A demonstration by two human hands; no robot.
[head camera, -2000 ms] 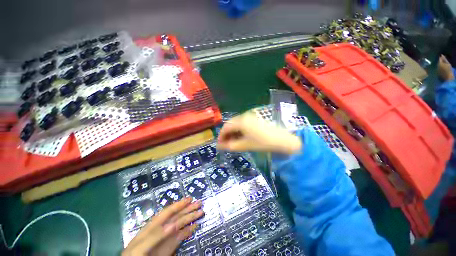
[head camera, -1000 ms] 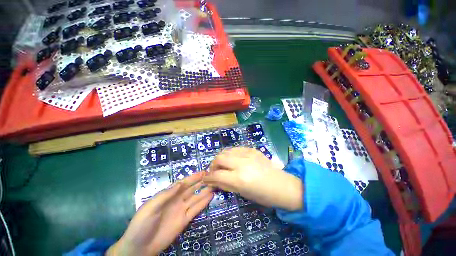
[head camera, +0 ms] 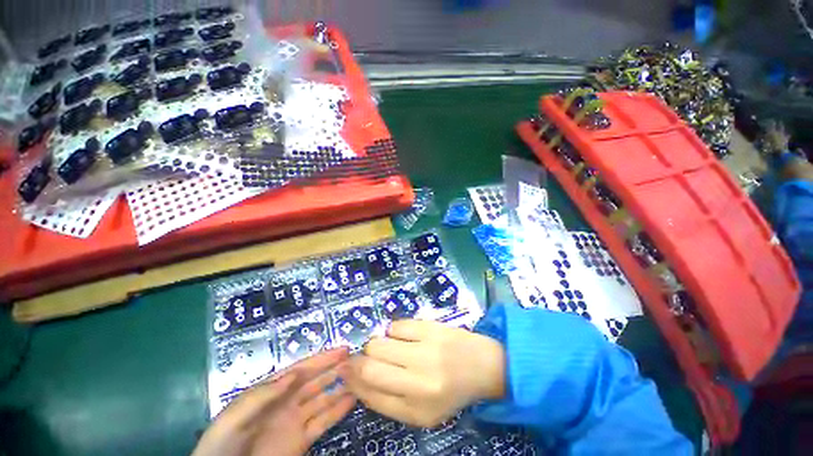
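Observation:
The clear blister tray (head camera: 218,378) lies in front of me, with flat black panels (head camera: 357,322) bearing pale rings and square marks in its upper rows. Its lower rows show mostly ring outlines. My left hand (head camera: 285,405) is over the tray's lower left part, palm turned up, with a tiny blue piece (head camera: 334,385) on its fingers. My right hand (head camera: 428,370) is bent over the tray's middle, fingertips together at the left fingers. Whether it pinches a piece is hidden.
A red bin (head camera: 357,200) at left bears a far clear tray of black housings (head camera: 129,141). A tan strip (head camera: 214,267) lies before it. Dot sheets (head camera: 557,276), a small blue bag (head camera: 493,249) and stacked red bins (head camera: 677,223) are at right. Another person's blue sleeve (head camera: 796,214) shows far right.
My right hand has come back from beyond the tray's upper right to my left hand, and its fingers stay there. The view has shifted, uncovering the blue bag.

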